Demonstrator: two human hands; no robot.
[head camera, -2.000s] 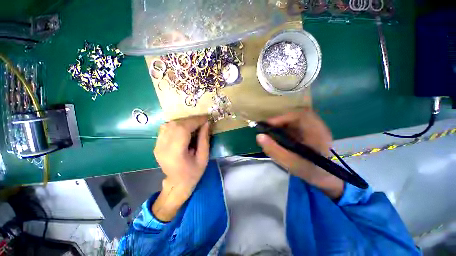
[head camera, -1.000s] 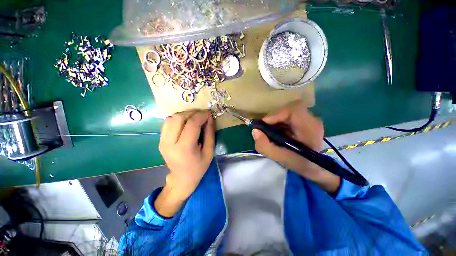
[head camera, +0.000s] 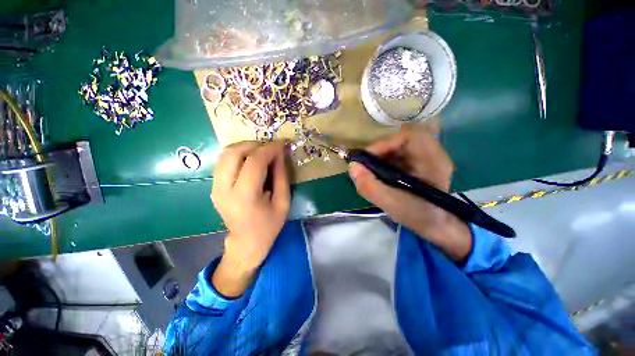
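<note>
My right hand (head camera: 411, 188) holds the soldering iron (head camera: 425, 193) by its black handle, its tip pointing left to the small silvery terminals (head camera: 306, 144) on the tan work board (head camera: 348, 132). My left hand (head camera: 252, 191) is at the board's near left edge, fingertips pinched close to the terminals. The thin solder wire (head camera: 153, 182) runs from the solder spool (head camera: 26, 182) to this hand. What else the fingertips pinch is too small to tell. The heap of copper ring parts (head camera: 268, 90) lies just beyond, with a small white disc (head camera: 322, 93) at its right edge.
The clear hood (head camera: 292, 31) hangs over the heap's far side. A white tub (head camera: 445, 76) of silvery shavings stands right of the heap. Loose small components (head camera: 120, 90) and two rings (head camera: 188, 158) lie on the green mat at left. Tweezers (head camera: 539, 73) and a dark blue box (head camera: 607, 66) are at right.
Both hands have moved slightly away from my body, toward the heap. The iron's handle lies at a flatter angle, its tip still by the terminals.
</note>
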